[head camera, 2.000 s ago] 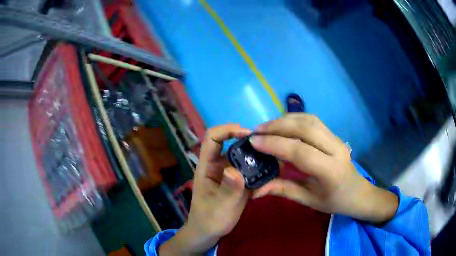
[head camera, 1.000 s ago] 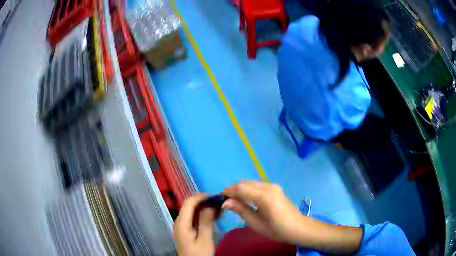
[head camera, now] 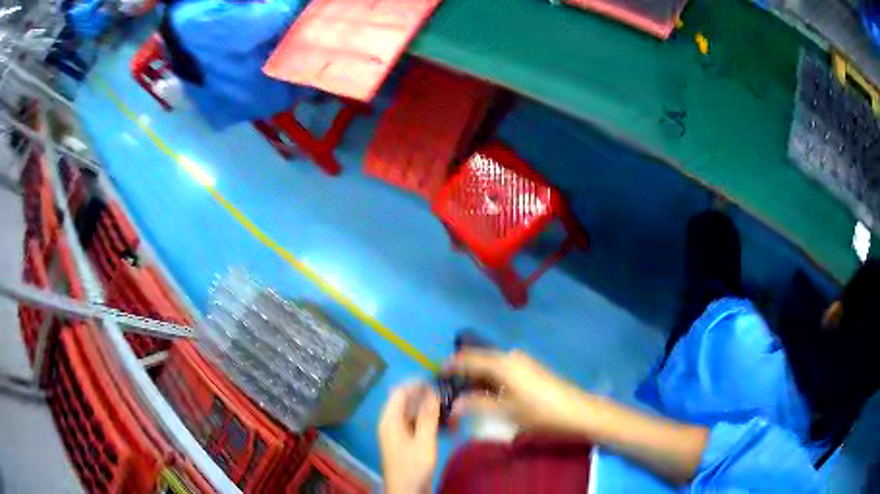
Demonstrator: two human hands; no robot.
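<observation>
A small black watch case [head camera: 447, 392] is held in the air between my two hands, low in the middle of the view. It is blurred and mostly covered by fingers. My left hand [head camera: 409, 434] holds its left side, with the lower part of the hand cut off by the bottom edge. My right hand [head camera: 502, 381] holds its right side and top, fingers bent round it. A dark patch beside the right fingertips is too blurred to name.
A red stool [head camera: 497, 198] stands ahead beside the green bench [head camera: 618, 92]. A box with clear plastic trays [head camera: 280, 352] stands on the blue floor at left, near racks of red crates [head camera: 183, 386]. One person in blue [head camera: 738, 367] is at right, another [head camera: 227, 48] at upper left.
The view has swung to the right, bringing the red stool and green bench to the middle. Both hands still hold the black case, now seen less clearly than two seconds ago.
</observation>
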